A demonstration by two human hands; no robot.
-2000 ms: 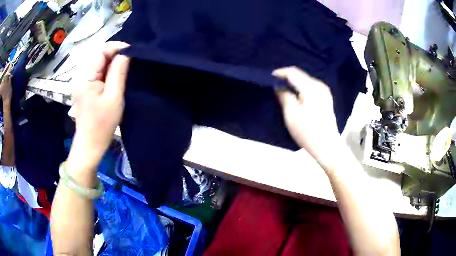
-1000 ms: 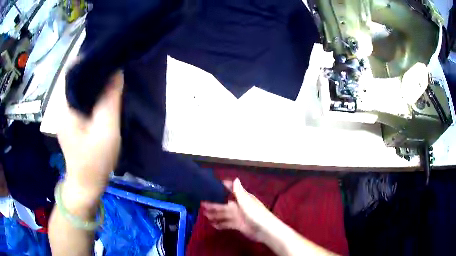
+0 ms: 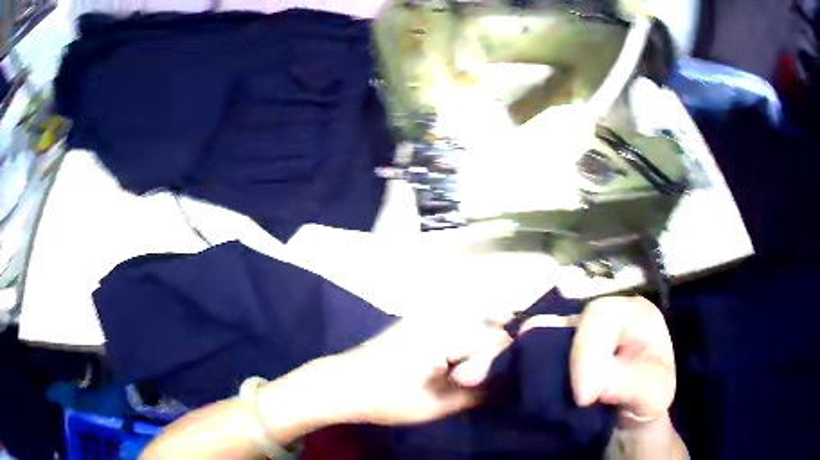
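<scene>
A dark navy garment piece [image 3: 216, 314] lies over the table's front edge and runs right under my forearm to both hands. My left hand [image 3: 450, 359], with a pale bracelet at the wrist, grips its edge with curled fingers. My right hand [image 3: 625, 355] holds the cloth at the right, thumb down over it. Both hands are slightly blurred, in front of the machine. The olive-green sewing machine [image 3: 557, 54] stands behind them, its needle area [image 3: 438, 180] on the left and its centre hidden by glare.
A navy garment stack [image 3: 234, 117] lies left of the machine, a thin dark cord [image 3: 191, 216] hanging from it. Black snips [image 3: 640, 157] rest on the machine's right side. A blue crate [image 3: 99, 433] is at lower left. Dark cloth [image 3: 755, 359] is at right.
The view has shifted right. Both hands have moved to the right with the garment piece, from the stack side to in front of the machine, and are now close together.
</scene>
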